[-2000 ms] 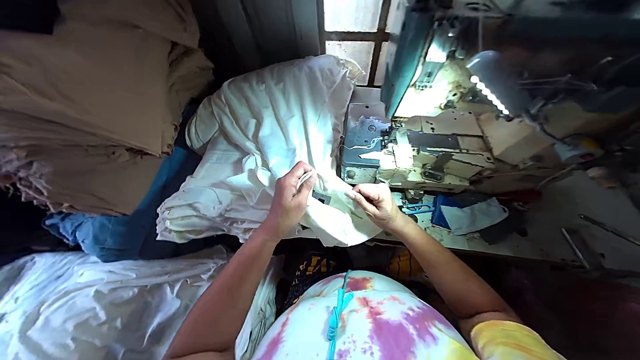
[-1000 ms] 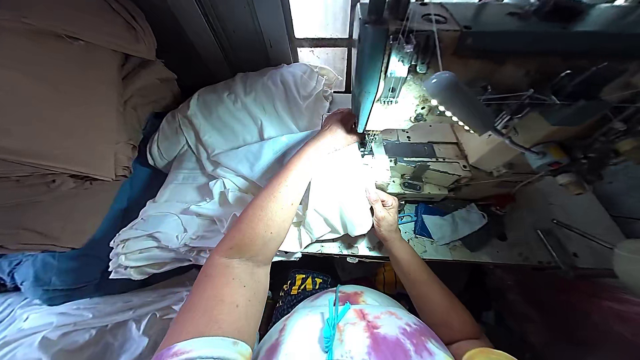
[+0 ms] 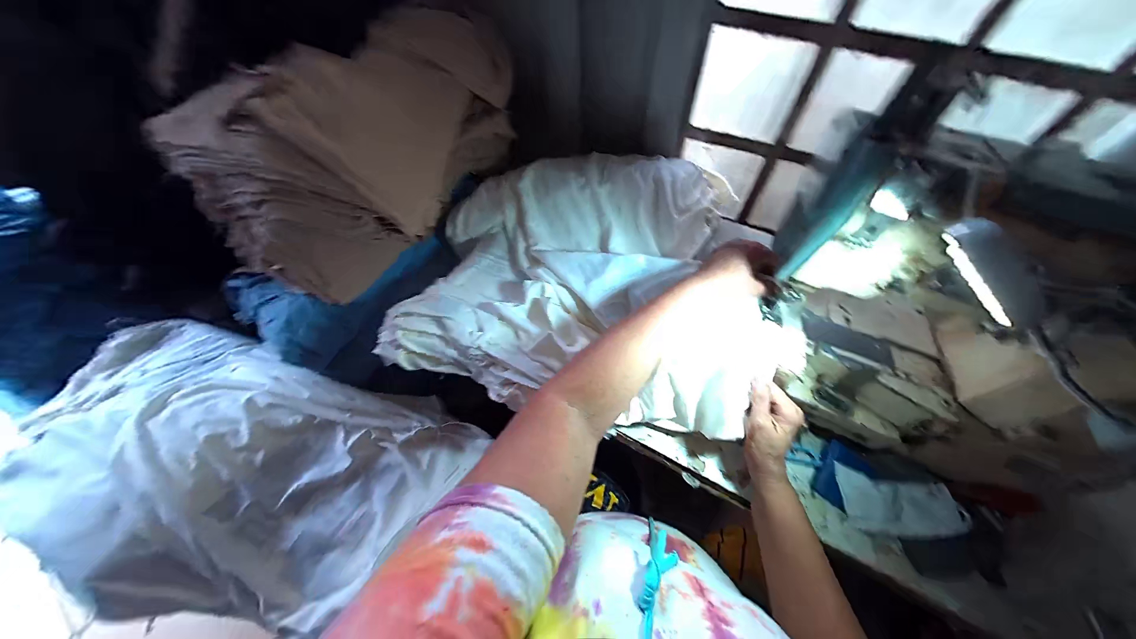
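White fabric (image 3: 710,373) lies across the bed of a sewing machine (image 3: 861,328), overexposed under the machine's light. My left hand (image 3: 741,266) reaches over the cloth to the machine's needle area; its fingers are partly in shadow and their hold cannot be made out. Nearer my body, my right hand (image 3: 772,417) pinches the right edge of the same fabric, with its fingers bent. A large heap of white cloth (image 3: 586,213) adjoins the worked piece on the left.
Stacked tan fabric pieces (image 3: 355,151) stand at the upper left over blue cloth (image 3: 293,319). More white cloth (image 3: 240,479) fills the lower left. A lamp (image 3: 994,266) hangs over the machine at right. Blue and white scraps (image 3: 887,501) lie on the table, below a barred window (image 3: 754,98).
My left hand has moved from the cloth in front of the machine to beside its needle area, and the fabric now reaches under the light. The view has turned strongly.
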